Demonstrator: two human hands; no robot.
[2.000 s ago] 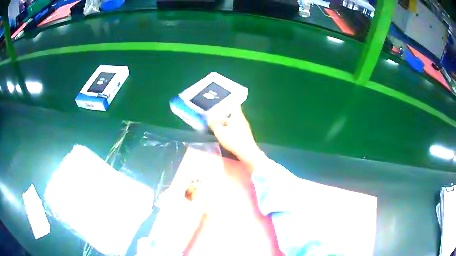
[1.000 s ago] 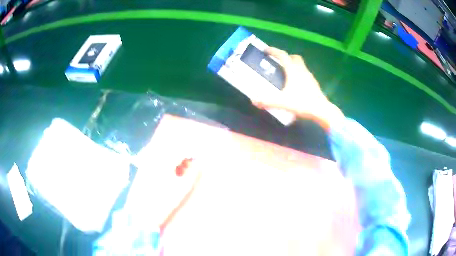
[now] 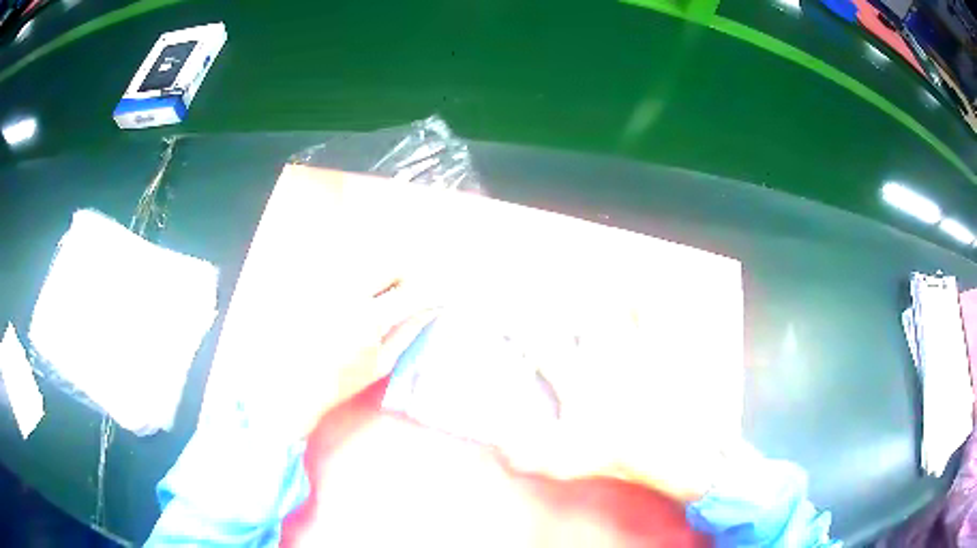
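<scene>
A product box, white with a blue end, lies low over the overexposed work mat, partly washed out by glare. My left hand is at its blue left end; glare hides whether the fingers grip it. My right hand is badly washed out, with finger edges showing over the right part of the box. A crinkled clear bag sticks out past the mat's back edge. I cannot tell whether film lies around the box.
A second box is on the green belt at back left. A white bag stack lies left of the mat, with pale strands behind it and a paper slip farther left. White papers are at far right.
My right hand has brought the box back from over the belt to the mat, beside my left hand. The view has tilted down, so the belt and second box sit higher in the picture.
</scene>
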